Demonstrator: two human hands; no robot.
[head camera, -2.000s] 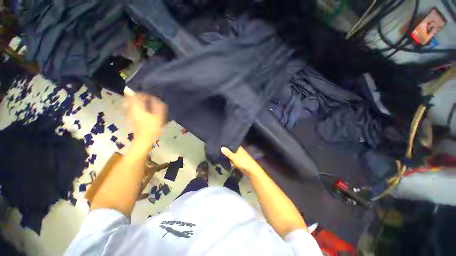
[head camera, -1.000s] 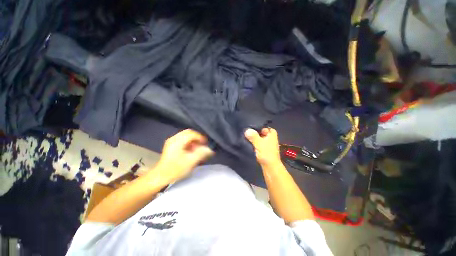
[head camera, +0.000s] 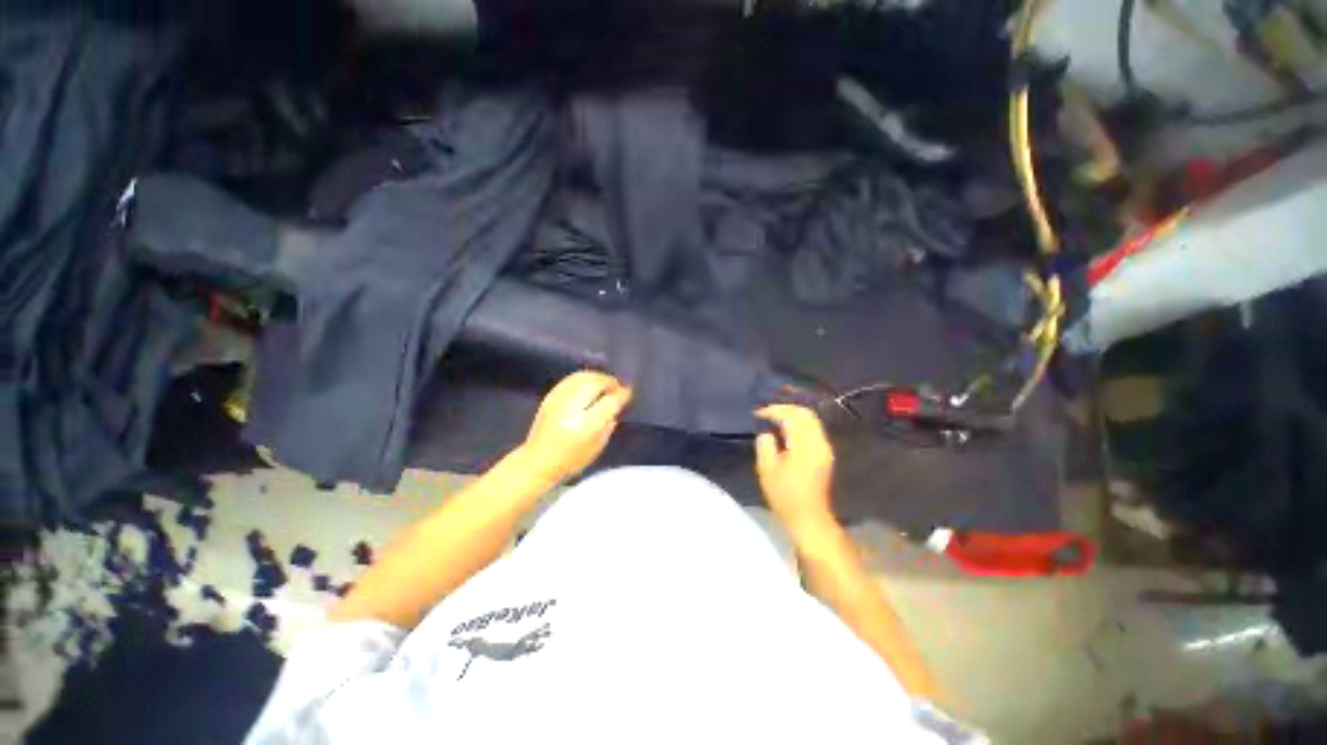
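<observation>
A dark grey-blue garment (head camera: 648, 218) lies over the narrow padded board (head camera: 531, 323), one leg end near me and another part hanging over the board at left. My left hand (head camera: 579, 419) pinches the garment's near edge with fingers closed. My right hand (head camera: 795, 448) has its fingertips curled at the edge's right corner; its exact grip is partly hidden. The steam iron (head camera: 931, 411), dark with a red patch, rests on the table to the right of my right hand.
A yellowish hose (head camera: 1030, 175) rises from the iron at right. A red flat piece (head camera: 1019, 553) is at the table's front right edge. Crumpled dark garments (head camera: 873, 233) lie at the back; more cloth (head camera: 73, 262) hangs at left. Dark scraps lie on the floor.
The near leg end, bunched before, now lies flatter across the board. My left hand has moved up to its edge; my right hand is slightly further right and lower.
</observation>
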